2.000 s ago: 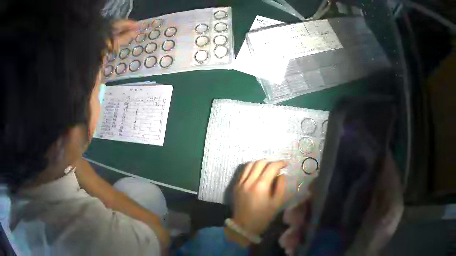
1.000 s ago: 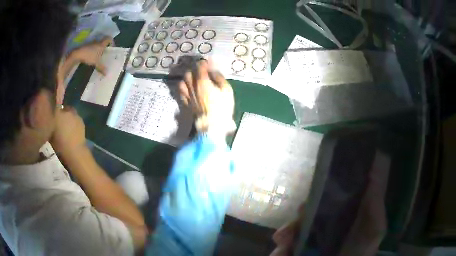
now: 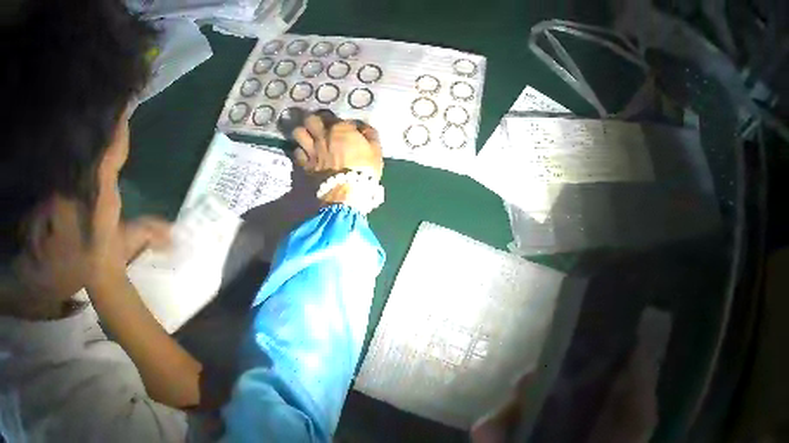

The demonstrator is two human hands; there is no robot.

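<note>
The pale ring tray (image 3: 389,82) lies across the far side of the table, with rows of dark and silvery rings. My left hand (image 3: 342,147), with a pale bead bracelet, is at its near edge over the lower row. Its fingers are bent; whether they grip anything is hidden. My right hand (image 3: 636,381) is dim at the lower right, around the dark smartphone (image 3: 575,363). A second pale tray (image 3: 458,320), strongly glared, lies near me, partly behind the phone. The handwritten list (image 3: 246,177) lies below the ring tray, partly covered.
A person in white (image 3: 78,372) sits at left, with a blurred hand by a white sheet (image 3: 182,268). Clear plastic packs (image 3: 177,52) are at the far left. Papers and a clear sleeve (image 3: 614,173) lie at right, below a pale strap (image 3: 567,65).
My left hand has moved from the near tray to the ring tray's near edge. The phone stays in my right hand. The seated person's loose sheet has moved nearer, over the list.
</note>
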